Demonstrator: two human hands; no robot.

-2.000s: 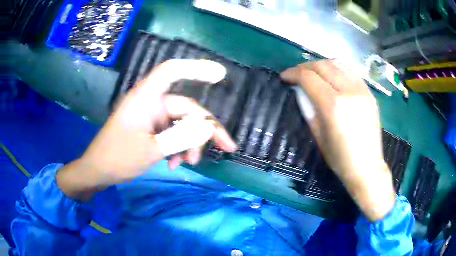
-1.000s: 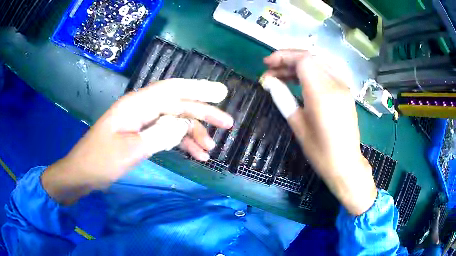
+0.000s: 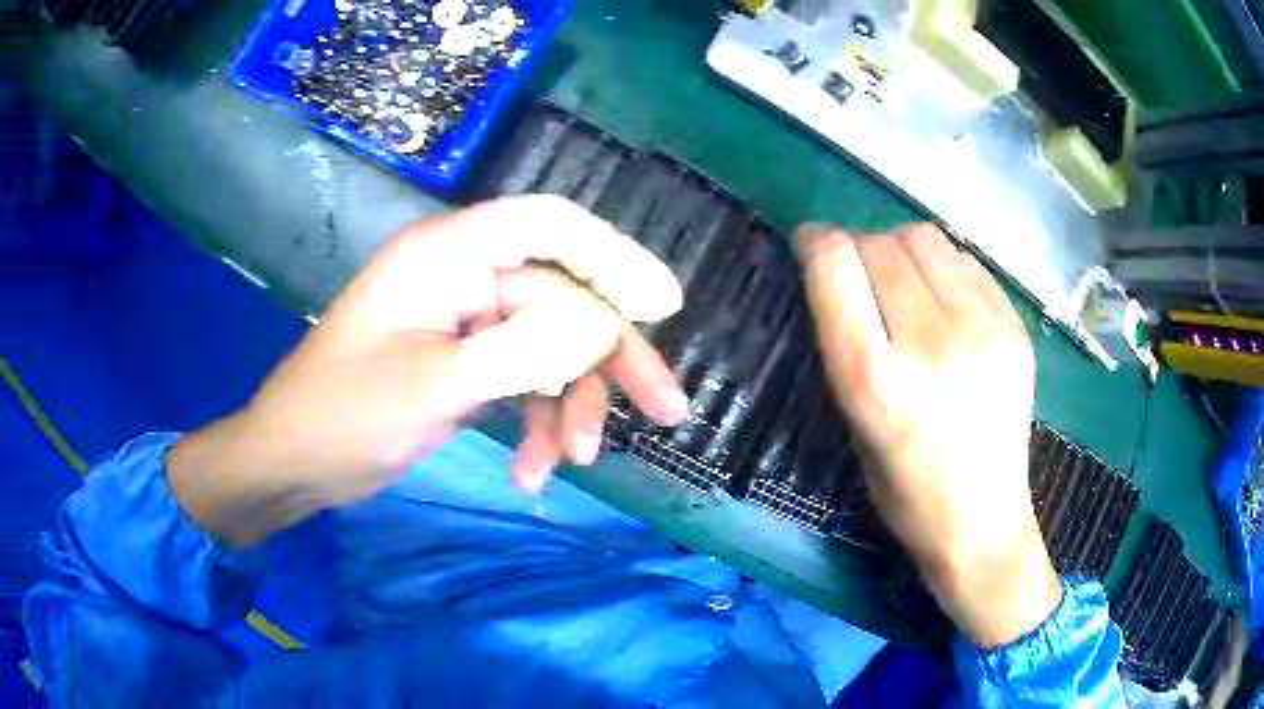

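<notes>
Black slotted plastic housings point(image 3: 728, 312) stand side by side in a slanting row on the bench. My left hand point(image 3: 478, 326) is above the left part of the row, with pale finger cots on index finger and thumb. The two close on what looks like small brassy metal parts point(image 3: 589, 284); the other fingers are loosely bent. My right hand point(image 3: 929, 374) is palm down over the right part of the row, fingers bent and fingertips near its back edge. Its thumb and anything under the fingers are hidden.
A blue bin point(image 3: 433, 169) of mixed shiny metal parts is at back left. A silver-white base plate point(image 3: 957, 194) with cream blocks point(image 3: 1088, 169) is at back right. A green button point(image 3: 1142, 335) and a yellow-and-black light curtain point(image 3: 1217, 346) are at right. More housings point(image 3: 1164, 589) stand at lower right.
The camera view has shifted, so the bin and plate appear farther right. My left index finger and thumb have come closer together. My right fingers now point down at the row and its thumb is hidden.
</notes>
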